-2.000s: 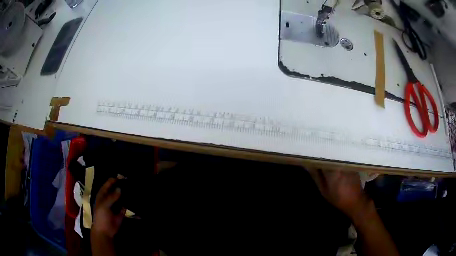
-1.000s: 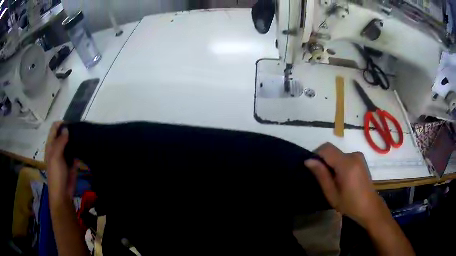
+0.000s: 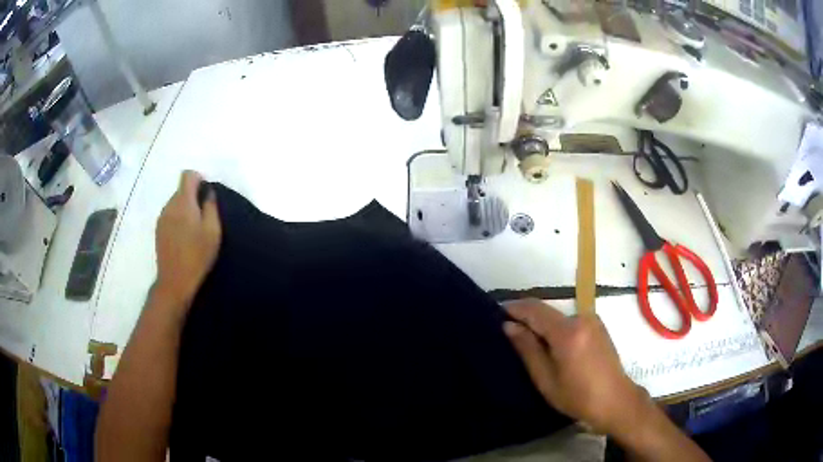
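Observation:
A black garment panel (image 3: 343,316) with a curved cutout along its top edge lies over the white table and hangs toward me. My left hand (image 3: 189,235) pinches its upper left corner. My right hand (image 3: 568,361) pinches its right edge, just below the machine bed. A pointed corner of the panel reaches the left side of the needle plate (image 3: 438,215). The presser foot (image 3: 475,200) stands over the plate, with no cloth seen under it. A tan template strip (image 3: 586,244) lies right of the plate, its lower end by my right hand.
Red-handled shears (image 3: 672,280) lie at the right, with black scissors (image 3: 661,164) behind them. The machine head (image 3: 469,81) and arm stand at the back. A dark flat object (image 3: 92,254) and a clear bottle (image 3: 86,135) are at the left. Patterned cloth (image 3: 760,278) is at the far right.
The panel has come up from below the table edge onto the tabletop and toward the needle plate. Both hands first gripped it, then my left hand moved forward and right, turning the panel.

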